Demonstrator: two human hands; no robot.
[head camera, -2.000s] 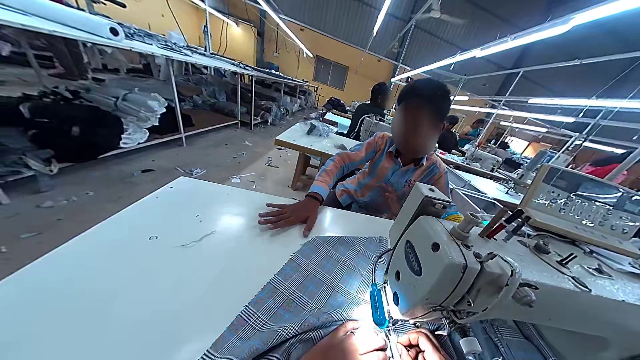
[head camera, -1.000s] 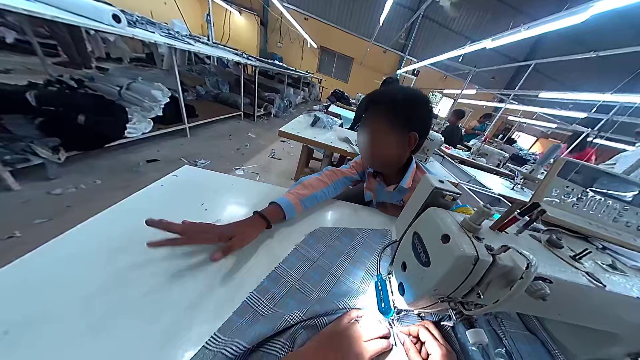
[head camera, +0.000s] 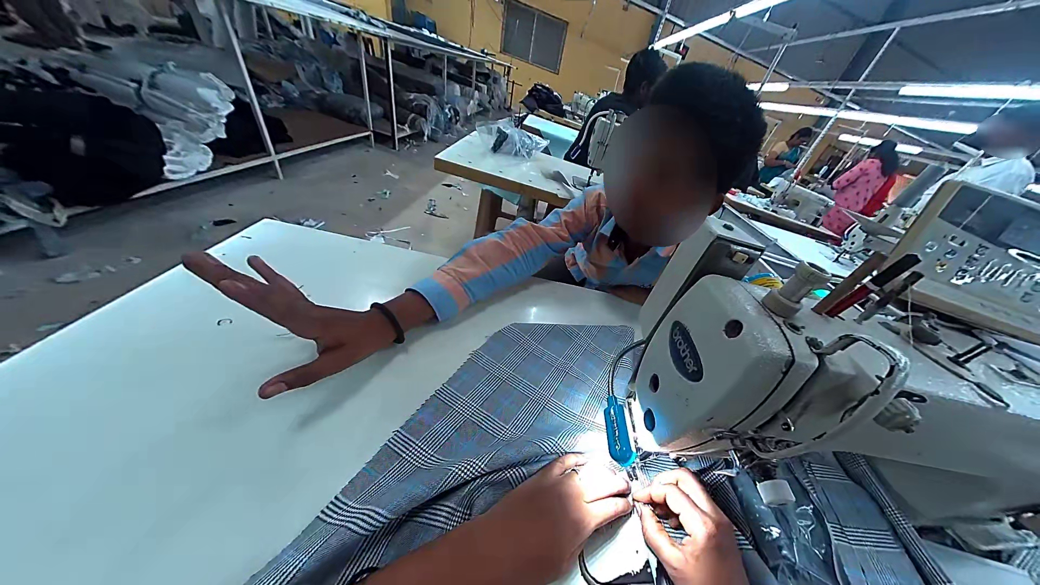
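Observation:
Beneath the needle area of a Brother sewing machine (head camera: 723, 366) lies grey plaid fabric (head camera: 520, 390), spread over the white table. My left hand (head camera: 573, 508) rests on the fabric just left of the needle, fingers bent toward it. My right hand (head camera: 691, 520) is close on the other side, thumb and fingertips pinched at the fabric's edge; glare hides exactly what they hold. A blue lamp housing (head camera: 619, 431) hangs right above my fingertips. More plaid fabric (head camera: 853, 512) bunches under the machine arm on the right.
Across the white tabletop (head camera: 146, 439), a co-worker in a striped shirt (head camera: 520, 248) leans in, one hand (head camera: 301, 317) spread over its left part. Pens (head camera: 873, 284) stand on the machine near a control panel (head camera: 975, 252). Racks of fabric rolls (head camera: 179, 106) line the left side.
The co-worker's hand has moved left across the tabletop, away from the plaid fabric, and their head has leaned closer. My hands have stayed beside the needle.

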